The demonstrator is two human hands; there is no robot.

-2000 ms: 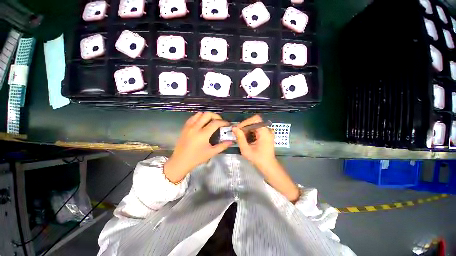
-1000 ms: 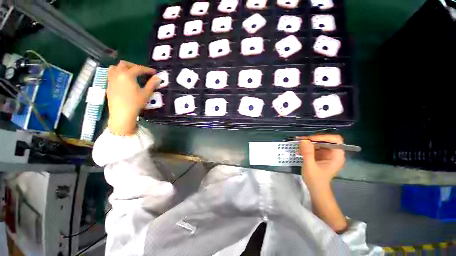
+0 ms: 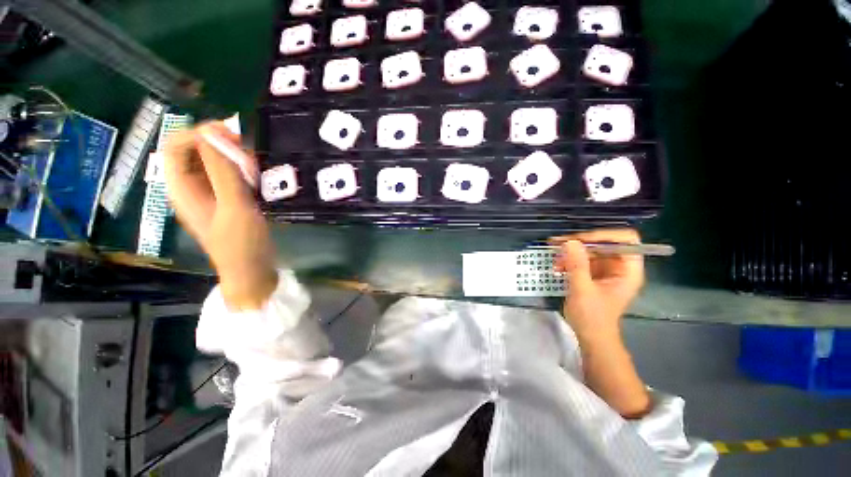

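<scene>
My left hand [image 3: 219,191] is at the left of the black blister tray [image 3: 439,216], blurred, with a white housing [image 3: 227,152] seen edge-on between its fingers. The tray holds rows of white square housings with dark round centres; the pocket at the left of the second row from the front shows no housing. My right hand [image 3: 602,279] holds grey tweezers [image 3: 634,249] by the bench edge, their tip pointing left. A sticker sheet [image 3: 490,274] with rows of dark dots lies under the right fingers, which cover its right end.
A tall black tray stack [image 3: 784,214] stands at right. Dotted spare sheets [image 3: 154,219], a pale slotted strip [image 3: 132,158] and a blue board [image 3: 79,177] with wires lie at left. A grey metal bar crosses the upper left. A blue bin [image 3: 788,356] is below right.
My left hand, first at the housing by the bench edge, reached into the tray's left side and now has lifted a housing out leftward. My right hand keeps the tweezers. The camera view has turned.
</scene>
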